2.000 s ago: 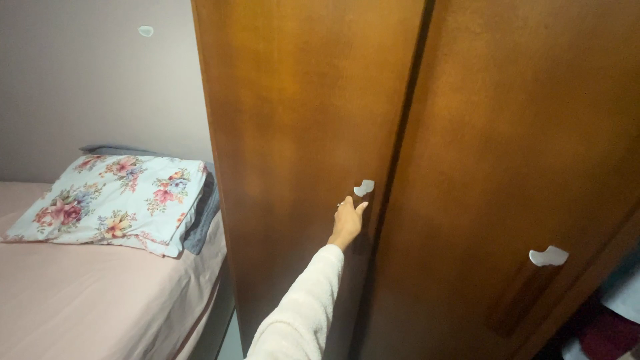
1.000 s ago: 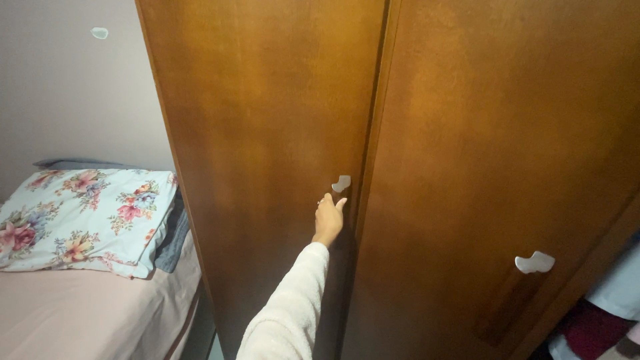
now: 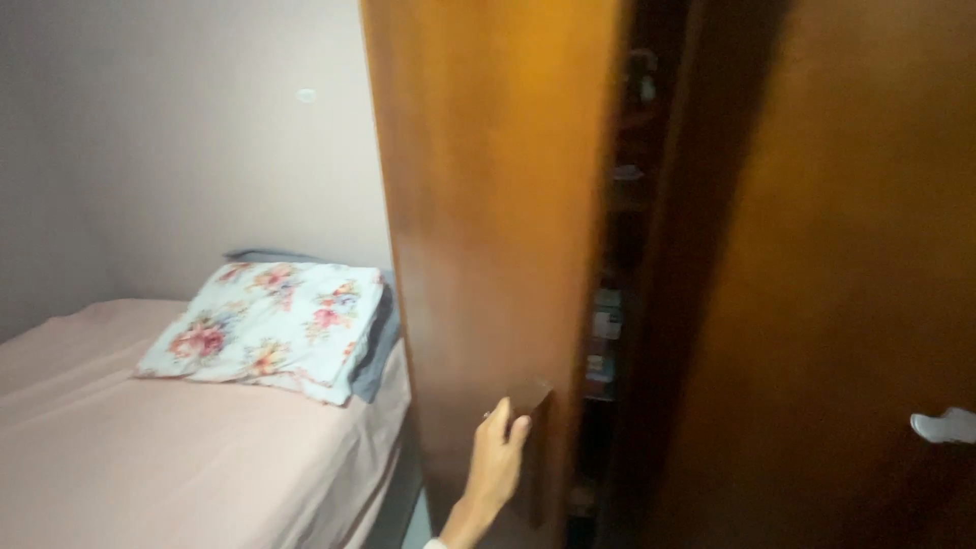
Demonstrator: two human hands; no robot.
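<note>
My left hand (image 3: 496,457) is at the handle (image 3: 531,395) of the left wooden wardrobe door (image 3: 488,229), fingers curled behind it and thumb to the right. The handle is blurred and partly hidden by the fingers. That door stands ajar, with a dark gap along its right edge. Through the gap, blurred small items (image 3: 606,324) show on shelves inside. The right wardrobe door (image 3: 823,267) is closed and bears a silvery handle (image 3: 944,425). My right hand is out of view.
Left of the wardrobe is a bed with a pink sheet (image 3: 191,457). A folded floral cloth or pillow (image 3: 267,324) lies on it, over a grey-blue one (image 3: 381,351). A pale wall (image 3: 191,175) rises behind.
The left wardrobe door, closed in the earlier frames, has swung partly open with my left hand at its handle, and the inside shows. The view has shifted left.
</note>
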